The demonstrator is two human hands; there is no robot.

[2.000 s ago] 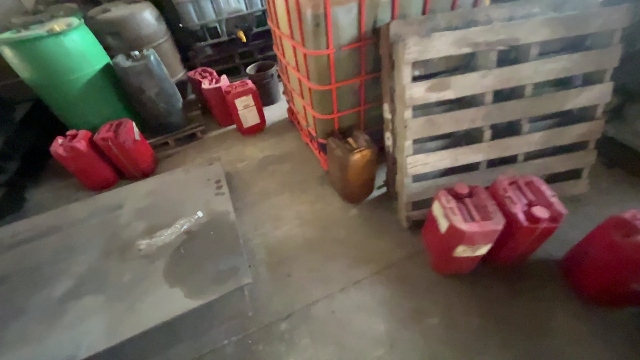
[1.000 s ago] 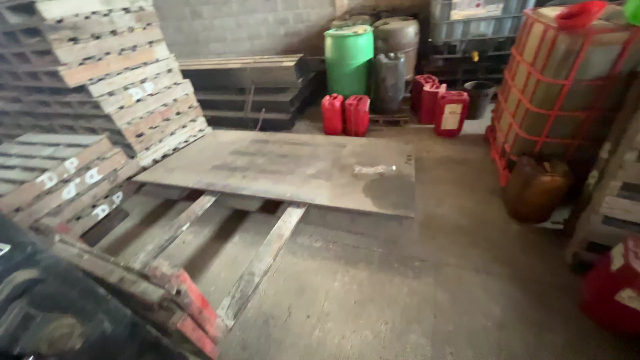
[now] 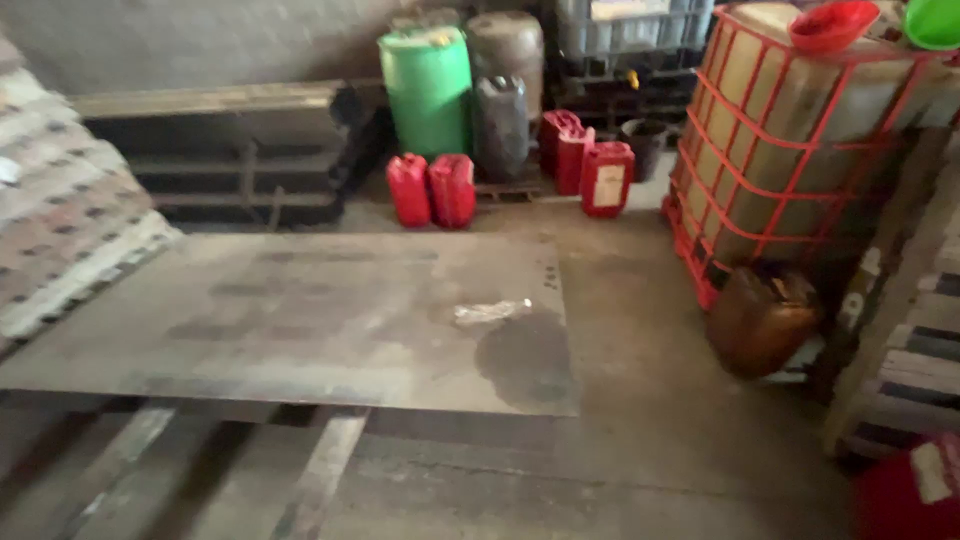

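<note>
Neither my left hand nor my right hand shows in the head view, so what they hold or touch is hidden. Ahead, a large flat sheet (image 3: pixel 300 322) lies low over wooden beams (image 3: pixel 322 472); a crumpled clear plastic piece (image 3: pixel 491 311) rests on it beside a dark round stain. Just behind its far edge stand two red jerrycans (image 3: pixel 431 191). A further group of red jerrycans (image 3: pixel 607 180) is to their right. A brown, stained jerrycan (image 3: pixel 763 319) stands by a liquid tank in a red cage (image 3: pixel 780 150). The picture is blurred.
Stacked wooden pallets (image 3: pixel 67 202) rise at the left. At the back are a green drum (image 3: pixel 426 94), a dark canister (image 3: pixel 501 127) and a black bucket (image 3: pixel 643 146). A red basin (image 3: pixel 832 26) sits on the caged tank. An upright pallet (image 3: pixel 915 360) and another red container (image 3: pixel 911 487) border the right.
The view has swung left from the upright pallet and the red jerrycans beside it, then slightly back right over the last second. No object has plainly moved.
</note>
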